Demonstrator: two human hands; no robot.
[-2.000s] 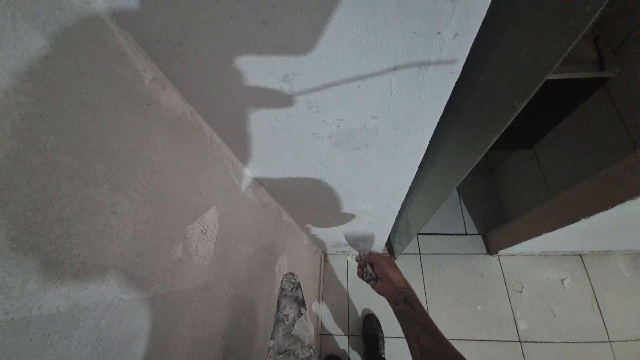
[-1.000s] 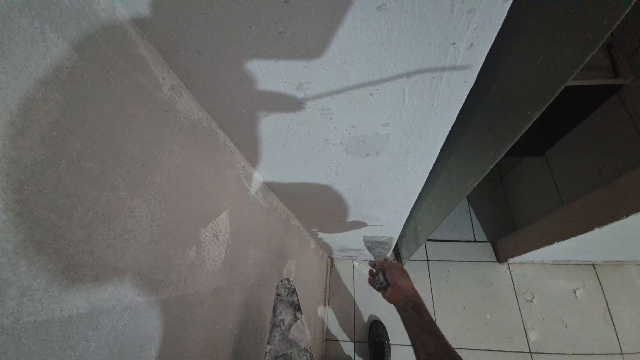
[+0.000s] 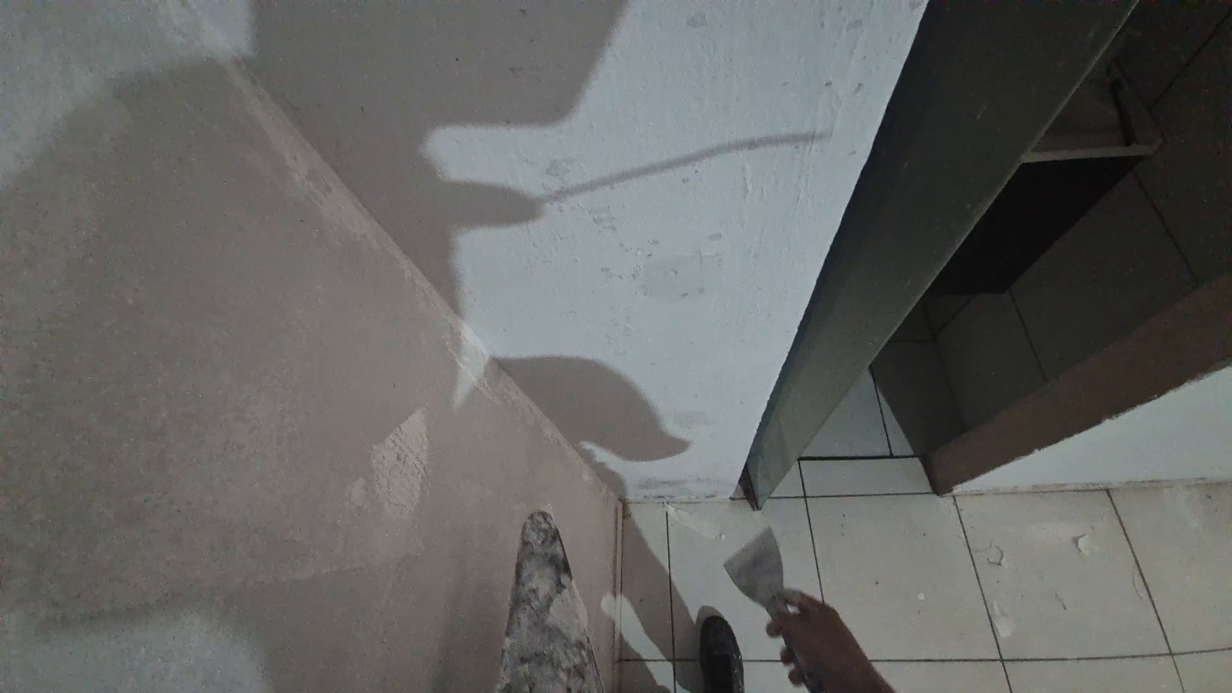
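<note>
My right hand (image 3: 823, 640), at the bottom right of centre, is closed around the handle of a putty knife (image 3: 757, 568). The knife's broad metal blade points up and left over the floor tiles, apart from the white wall (image 3: 674, 385). A long tapered tool or board (image 3: 547, 616), smeared with plaster, rises from the bottom edge beside the beige wall; what holds it is out of frame. My left hand is not in view. A faint patch (image 3: 674, 276) marks the white wall, and a lighter rough patch (image 3: 400, 465) the beige wall.
A dark door frame (image 3: 866, 250) borders the white wall on the right, with a tiled space beyond. Pale floor tiles (image 3: 895, 568) carry several flakes. My dark shoe (image 3: 720, 654) stands left of the hand. Shadows fall across both walls.
My right hand and the putty knife have moved down, away from the bottom of the white wall, and the blade has tilted to the left.
</note>
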